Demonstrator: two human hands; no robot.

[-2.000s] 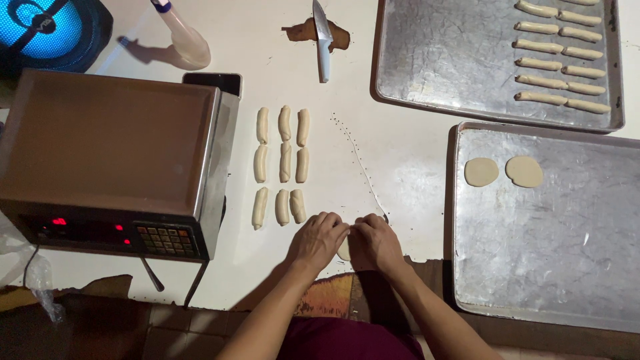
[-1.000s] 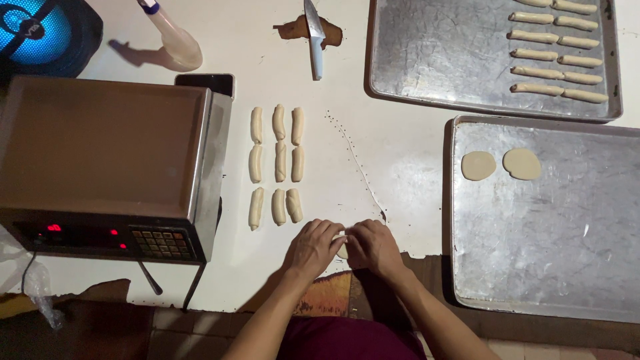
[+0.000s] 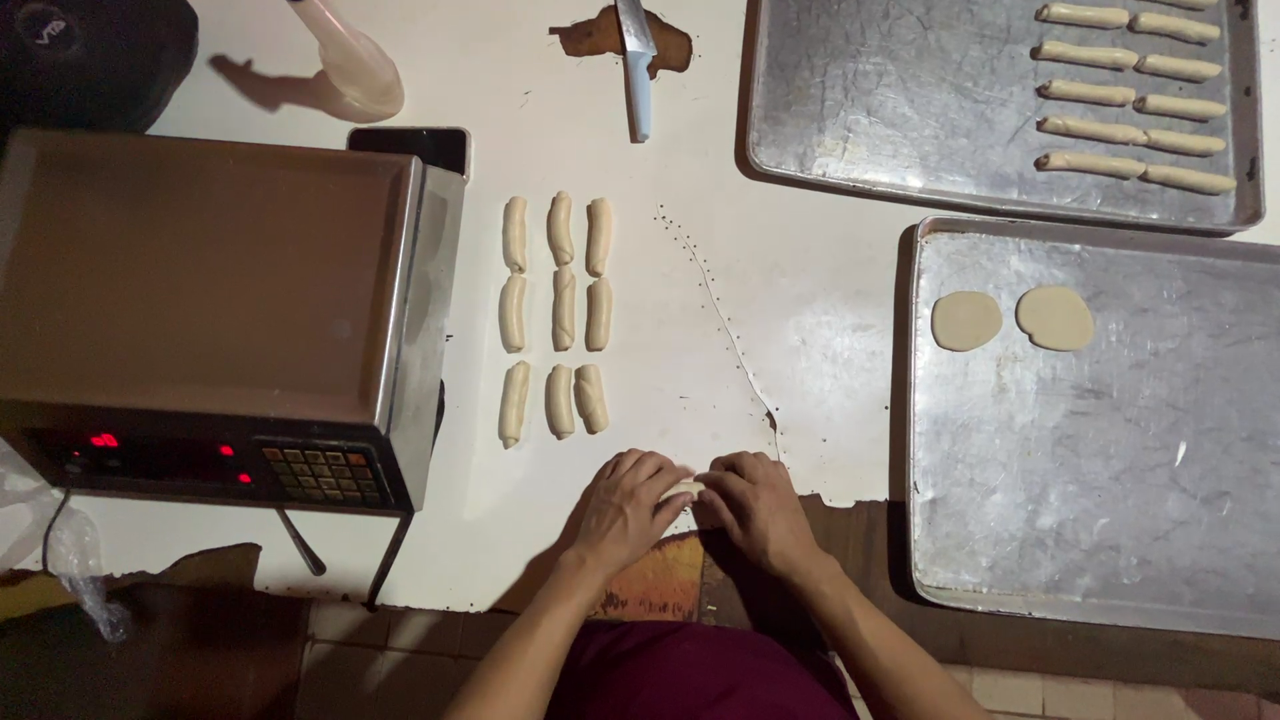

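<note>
At the table's front edge my left hand (image 3: 632, 505) and my right hand (image 3: 755, 505) meet over a small piece of dough (image 3: 686, 489), their fingers curled on its two ends. Only its pale middle shows between them. Beyond my left hand, several short dough rolls (image 3: 564, 308) lie in three columns on the white tabletop. Two flat dough rounds (image 3: 966, 321) rest at the left of the near metal baking tray (image 3: 1180, 480), right of my hands. Pairs of longer dough rolls (image 3: 1088, 129) lie in rows on the far baking tray (image 3: 880, 110).
A digital scale (image 3: 200, 280) stands at the left, with a phone (image 3: 425, 150) behind it. A knife with a pale handle (image 3: 638, 95) lies at the back over a torn brown patch. Near it stands a bottle (image 3: 360, 75). A plastic bag (image 3: 85, 560) hangs at the left edge.
The dough between my hands showed as a flat piece hanging toward me; now a narrow rolled part shows between my fingers. The speaker's blue light at the upper left is now dark.
</note>
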